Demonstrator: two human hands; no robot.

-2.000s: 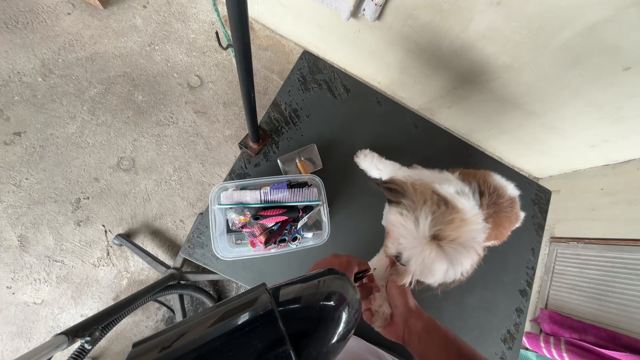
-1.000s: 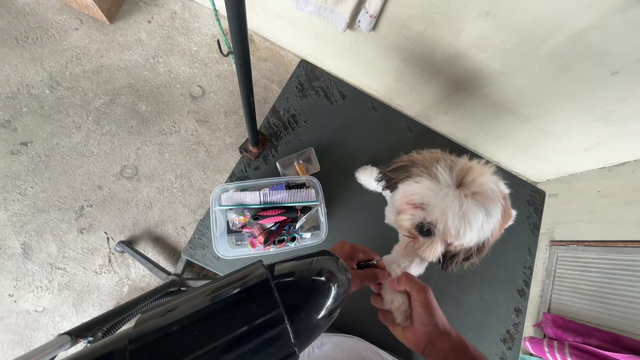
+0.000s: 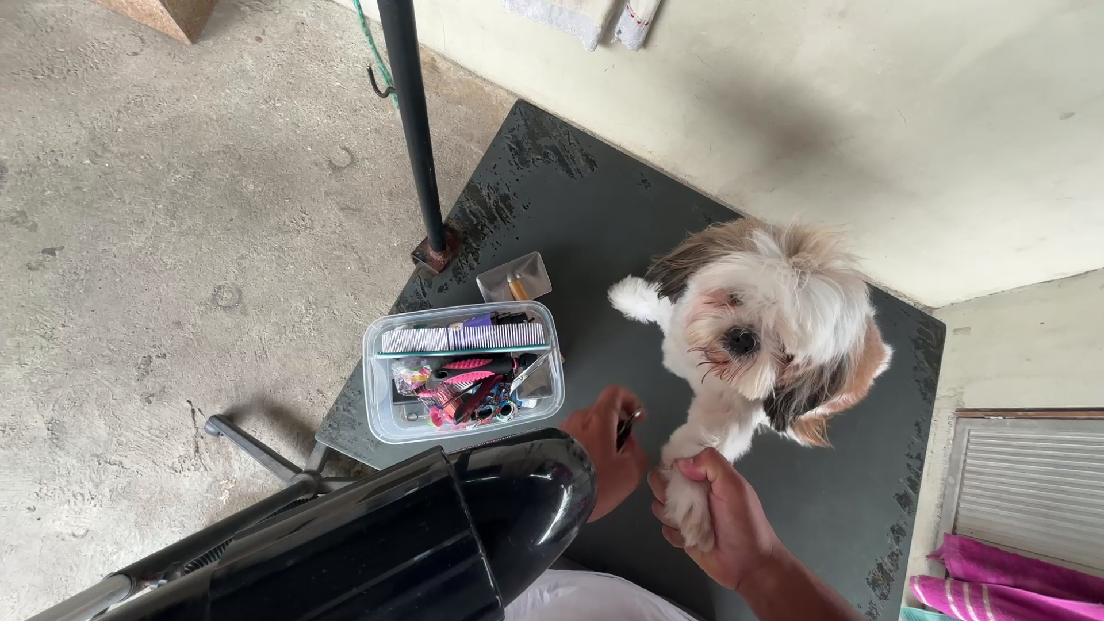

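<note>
A white and brown long-haired dog [image 3: 776, 310] sits on the dark grooming table [image 3: 604, 198], its face turned up. My right hand [image 3: 724, 517] is closed around one of its front legs, with the furry paw [image 3: 688, 509] showing between thumb and fingers. Just left of that paw, my left hand [image 3: 608, 448] grips a small dark hand tool [image 3: 627, 427] with a metal end; its exact kind is unclear. The tool is apart from the paw. Part of my left hand is hidden behind a glossy black dryer housing [image 3: 517, 509].
A clear plastic box [image 3: 373, 388] holds a metal comb [image 3: 466, 337], scissors and pink-and-black grooming tools. Beside it lies a small clear tray [image 3: 535, 269]. A black post [image 3: 414, 121] rises from the table edge. A wall [image 3: 906, 129] borders the far side; pink towels [image 3: 1009, 586] hang lower right.
The dog's head, lowered toward my hands two seconds ago, is now raised. My left hand with the tool has moved a little away from the paw. My right hand still holds the leg.
</note>
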